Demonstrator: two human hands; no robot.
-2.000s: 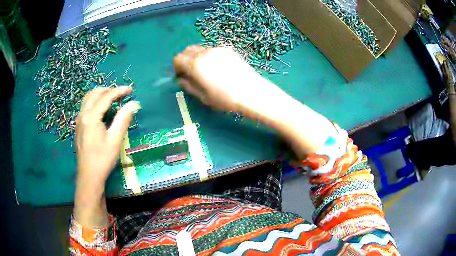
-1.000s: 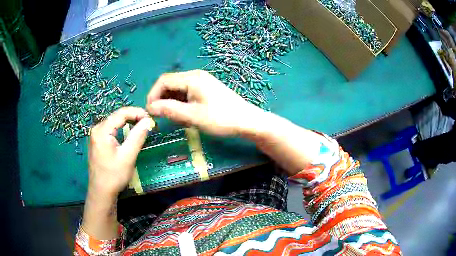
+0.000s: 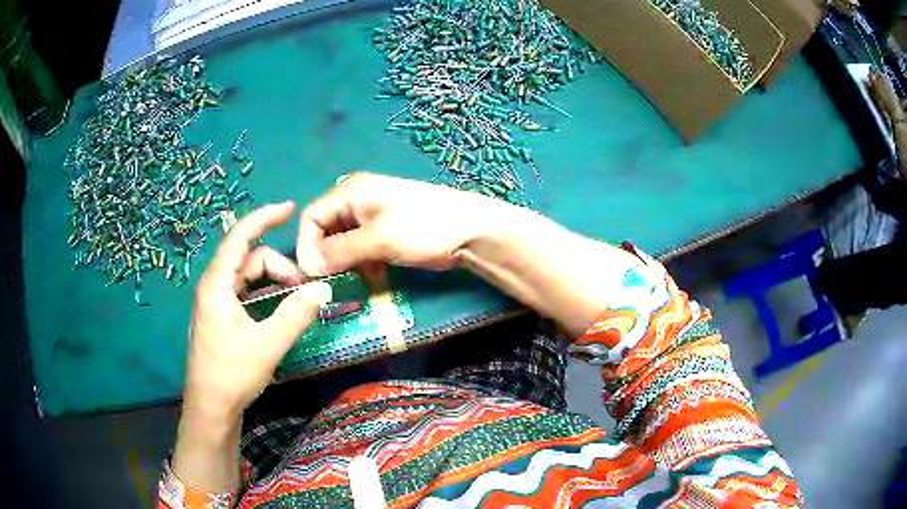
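The green circuit board (image 3: 343,333) lies at the near table edge, partly hidden by my hands. A cream strip (image 3: 387,316) crosses its right side, and a dark red block (image 3: 341,310) sits right of its centre. My left hand (image 3: 249,308) is over the board's left part, thumb and fingers close to the long upright row. My right hand (image 3: 363,224) is over the board's far edge, fingertips pinched together beside my left fingers. Any component between the fingertips is too small or hidden to tell.
A loose pile of green components (image 3: 149,169) lies at the left, another pile (image 3: 467,80) at the far middle. An open cardboard box (image 3: 661,70) holds more at upper right. A white tray (image 3: 214,25) is at the far edge. A blue stool (image 3: 786,298) and a person's hand (image 3: 885,99) show at right.
My right hand has come from near the far pile to the board, meeting my left hand. Both hands are now lower over the board than one second ago.
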